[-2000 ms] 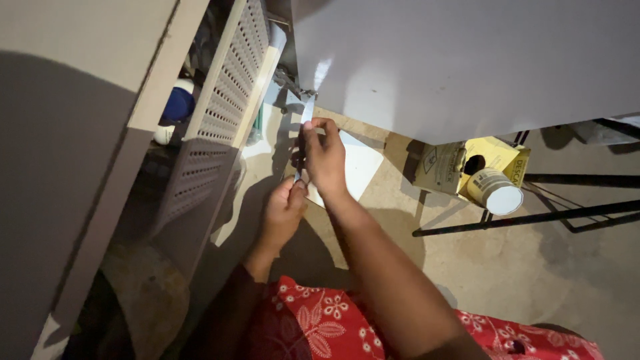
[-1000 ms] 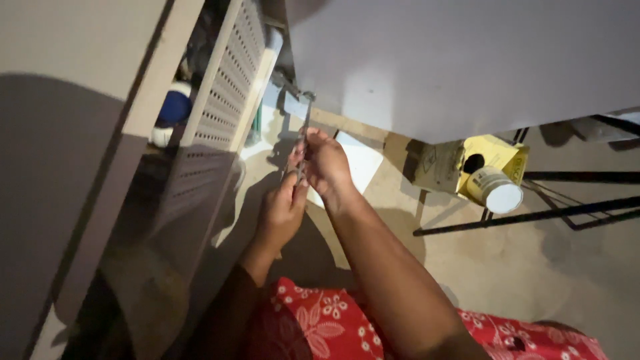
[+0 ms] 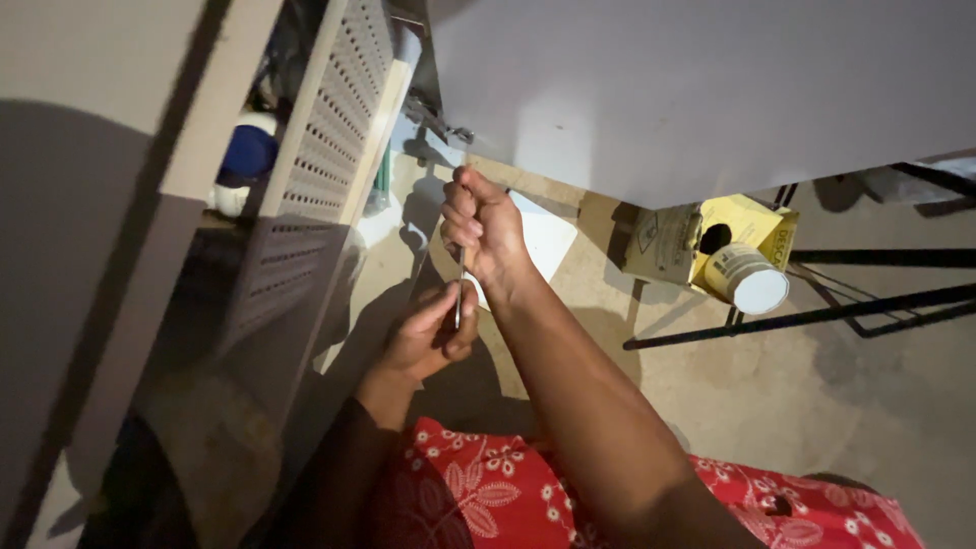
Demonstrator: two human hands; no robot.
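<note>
My left hand (image 3: 431, 335) pinches the lower end of a thin metal strip (image 3: 458, 305) between thumb and fingers. Just above it, my right hand (image 3: 488, 221) is closed around the upper part of the same strip, whose middle shows between the two hands. What the strip is, I cannot tell. Above my right hand, at the corner of a pale grey panel (image 3: 656, 91), a small metal fitting (image 3: 460, 135) sticks out. A white flat piece (image 3: 545, 232) lies on the floor behind my right wrist.
A perforated pale panel (image 3: 328, 145) stands at the left beside a cabinet edge (image 3: 221, 99), with a blue-lidded container (image 3: 250, 152) behind it. At the right are a yellow cardboard box (image 3: 663, 244), a white-ended can (image 3: 759, 288) and a black metal frame (image 3: 808, 305). Red patterned cloth (image 3: 488, 488) covers my lap.
My hands stay together at the strip. The bright upper end seen above my right hand two seconds ago no longer shows as clearly, and my fingers have shifted on the strip.
</note>
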